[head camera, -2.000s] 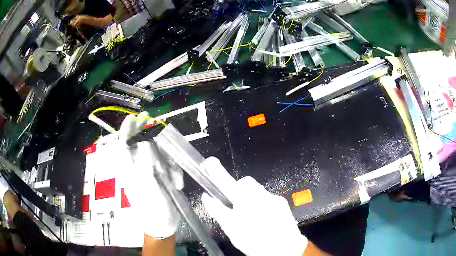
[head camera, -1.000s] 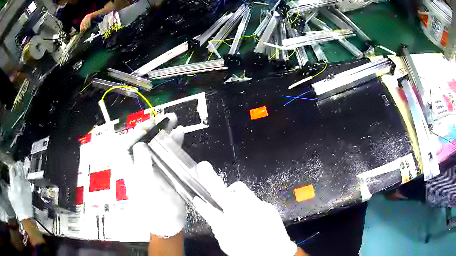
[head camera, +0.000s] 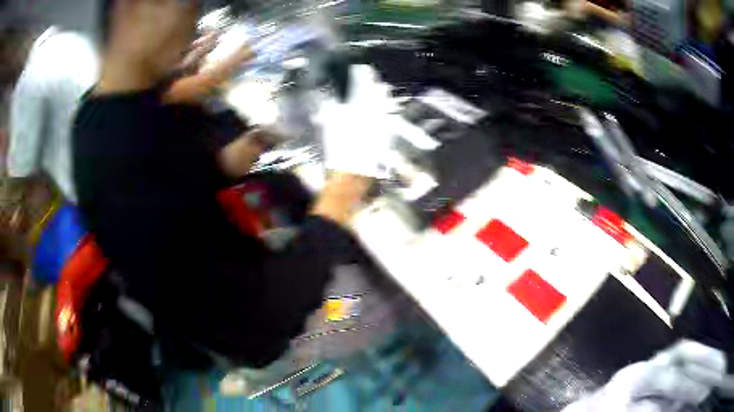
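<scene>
The view is strongly blurred. A white-gloved hand, seemingly my left hand (head camera: 664, 382), shows at the bottom right, cut off by the lower edge. Its fingers are not distinct, and I cannot tell whether it holds anything. No second hand of mine can be made out. The silver bar with the yellow wire cannot be made out at the glove. The white cardboard with red rectangles (head camera: 491, 310) lies left of the glove on the black mat (head camera: 575, 358).
A person in dark clothing (head camera: 193, 233) is at the left, with a white-gloved hand (head camera: 354, 129) over the bench beyond the cardboard. Blurred silver bars (head camera: 620, 153) lie at the upper right. Blue-green floor (head camera: 426, 374) shows below the bench edge.
The view has swung left, so the cardboard now appears centre right and the neighbouring person is large at the left. My gloves have shifted from the middle towards or beyond the lower right edge.
</scene>
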